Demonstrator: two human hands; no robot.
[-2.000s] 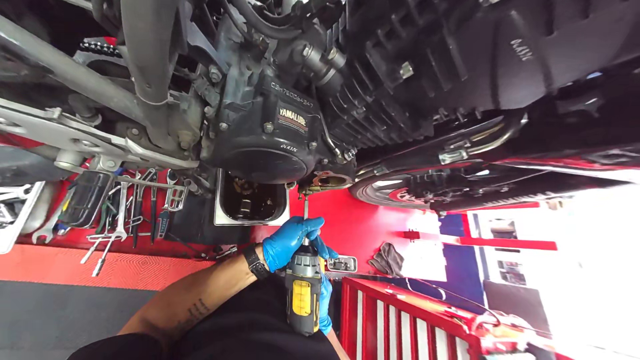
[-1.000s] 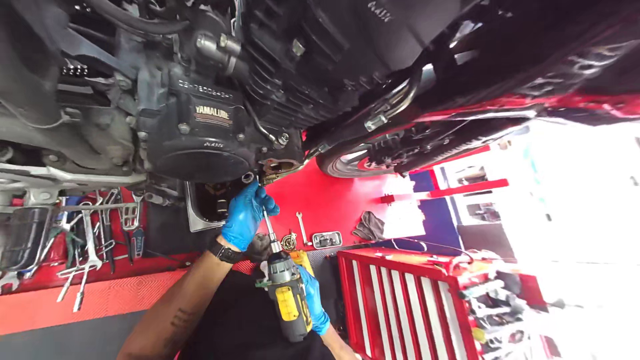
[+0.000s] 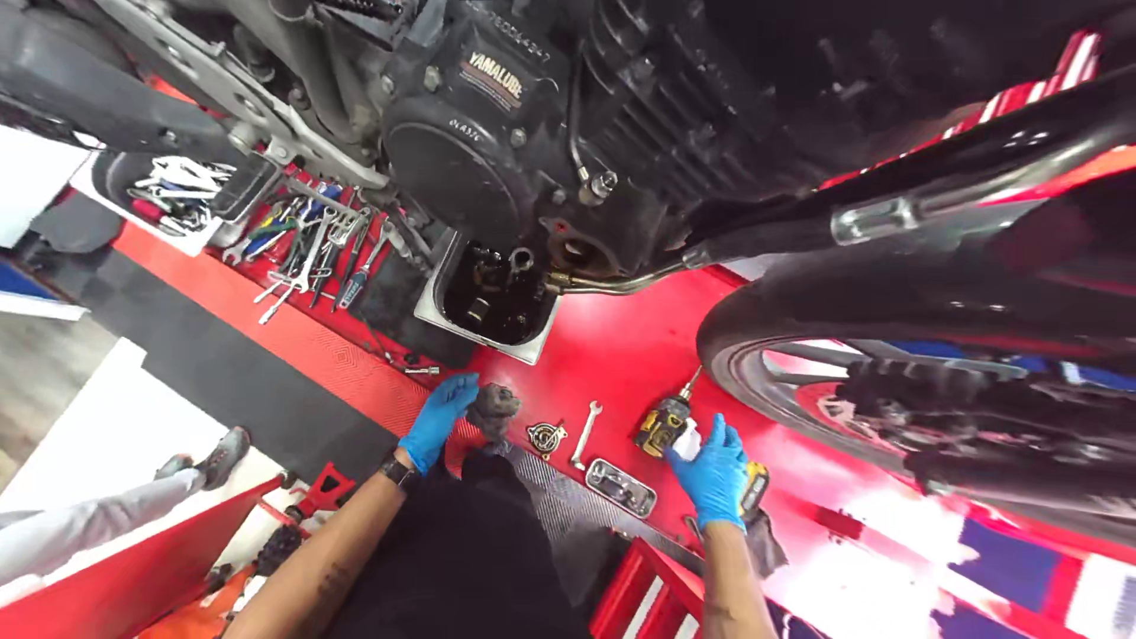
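Observation:
My left hand (image 3: 441,421), in a blue glove, is beside a dark crumpled rag (image 3: 493,410) on the red lift platform; whether it touches the rag is unclear. A yellow and black power drill (image 3: 666,428) lies on the platform with a thin bit fitted. My right hand (image 3: 713,472), also gloved, is over the drill's handle, fingers apart. Between the hands lie a round metal cover (image 3: 546,438), a combination wrench (image 3: 587,435) and a small metal tray (image 3: 620,487) of parts. Above them is the motorcycle engine (image 3: 461,169), with an open port (image 3: 581,251).
An oil drain pan (image 3: 426,306) with dark oil stands under the engine. Wrenches (image 3: 311,257) and a tool tray (image 3: 200,240) are at the left. The motorcycle wheel (image 3: 754,382) is at the right. Another person's leg (image 3: 98,524) shows at lower left.
The drill, earlier held upright under the engine, now lies on the platform. My hands have moved apart, the left away from the engine. The view has turned and shifted.

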